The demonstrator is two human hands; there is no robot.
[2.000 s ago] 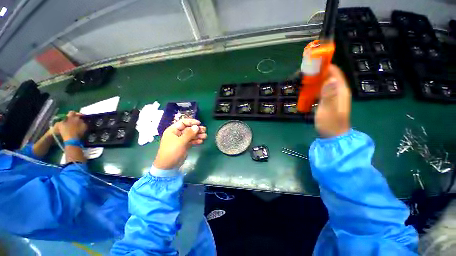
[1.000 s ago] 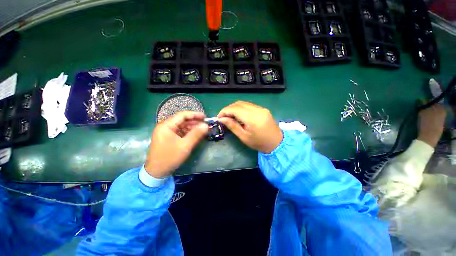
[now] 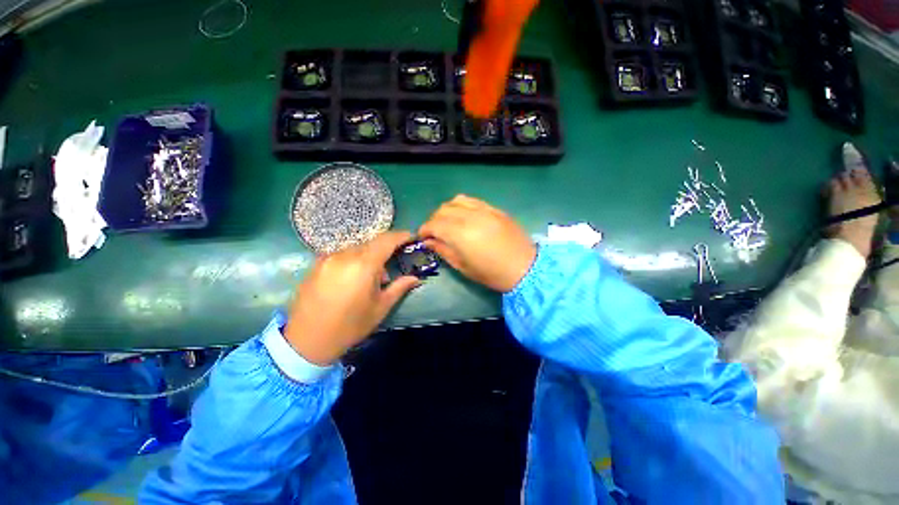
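A small black electronic housing [image 3: 418,259] is held just below the screw dish, near the bench's front edge. My left hand [image 3: 347,293] grips its left side between thumb and fingers. My right hand [image 3: 475,242] has its fingertips at the housing's upper right edge; whether they pinch anything small is hidden. The round dish of small silvery screws [image 3: 343,208] lies up and left of the housing. The orange power screwdriver [image 3: 495,61] hangs blurred over the black parts tray [image 3: 419,153], which has two rows of square pockets holding units; one upper pocket is empty.
A dark blue bin [image 3: 125,178] of metal pieces stands left, beside crumpled white material [image 3: 79,189]. A white scrap [image 3: 574,235] lies right of my right hand. Loose silvery pins [image 3: 717,213] lie further right, near another person's hand [image 3: 854,209]. More black trays [image 3: 646,61] stand at the back right.
My right hand has let go of the screwdriver and joined my left at the housing. The screwdriver now hangs swinging. In the last second the housing has turned slightly in my fingers.
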